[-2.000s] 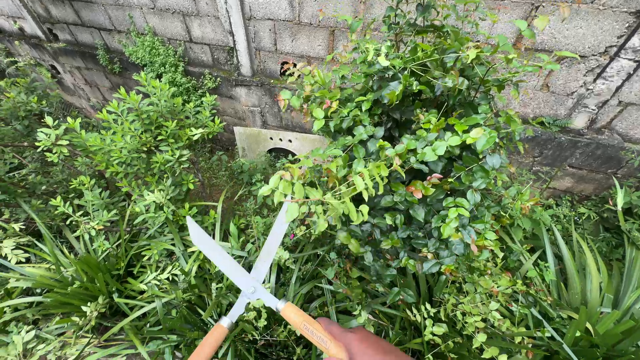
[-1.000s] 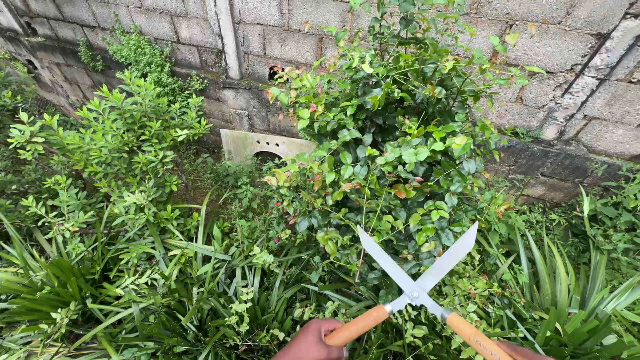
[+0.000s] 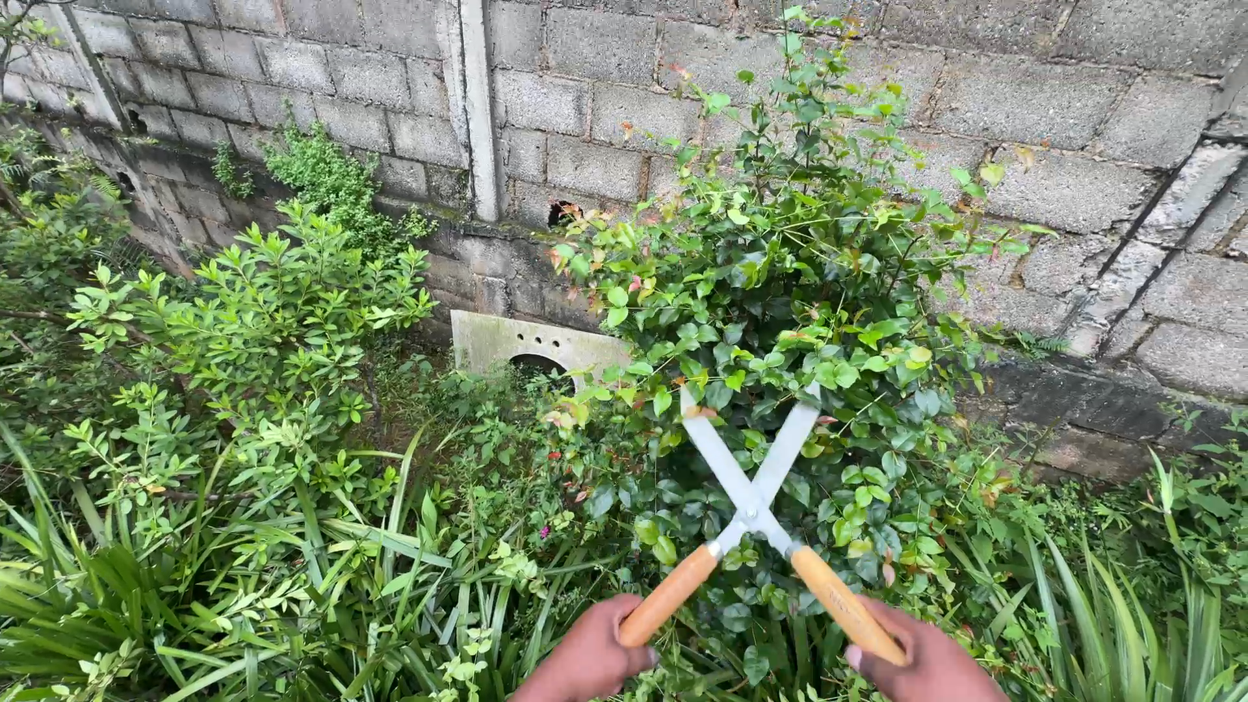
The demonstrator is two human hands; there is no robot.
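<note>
My left hand (image 3: pixel 597 648) grips the left wooden handle of a pair of hedge shears (image 3: pixel 751 507). Around the right handle, which bears writing, closes my right hand (image 3: pixel 916 648). The shears' metal blades stand apart in an X and point up and away from me, their tips among the leaves at the front of a bushy green shrub (image 3: pixel 780 292). Some of the shrub's leaves are reddish, and long thin shoots rise from its top.
A grey concrete block wall (image 3: pixel 604 49) runs behind the plants. A pale slab with holes (image 3: pixel 487 341) leans low against it. Another leafy shrub (image 3: pixel 283 331) grows at left, with strap-leaved plants (image 3: pixel 107 604) in front and more (image 3: pixel 1121 604) at right.
The shears, held lower right in front of the shrub a second ago, now have their blade tips up against its leaves. Both hands now show more fully on the handles.
</note>
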